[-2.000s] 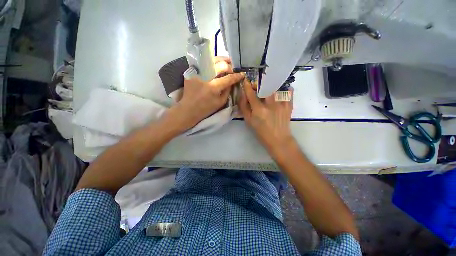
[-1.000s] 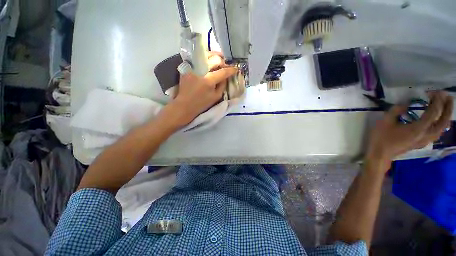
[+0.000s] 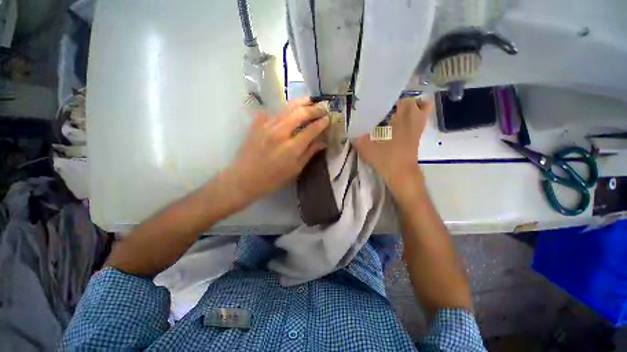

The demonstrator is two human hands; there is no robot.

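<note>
The light beige garment piece (image 3: 335, 237) runs from the needle area down over the table's front edge towards my lap. A dark brown band (image 3: 317, 192) lies on it, just below my left hand. My left hand (image 3: 285, 141) presses the cloth beside the presser foot (image 3: 337, 104), fingertips at the needle area. My right hand (image 3: 393, 141) is on the right of the needle, by the ribbed cream part (image 3: 381, 132); its fingers are partly hidden behind the machine head (image 3: 392, 55), so its grip cannot be told.
Teal-handled scissors (image 3: 569, 180) lie on the right of the table (image 3: 467, 196), below a black rectangle (image 3: 469, 110) and a purple object (image 3: 509, 111). A lamp (image 3: 262, 77) stands left of the needle. Grey cloth (image 3: 45, 261) is heaped left; a blue crate (image 3: 584, 268) is at right.
My right hand has left the scissors and come back to the needle area. The scissors lie on the table. The beige cloth and brown band have moved from the left to below the needle.
</note>
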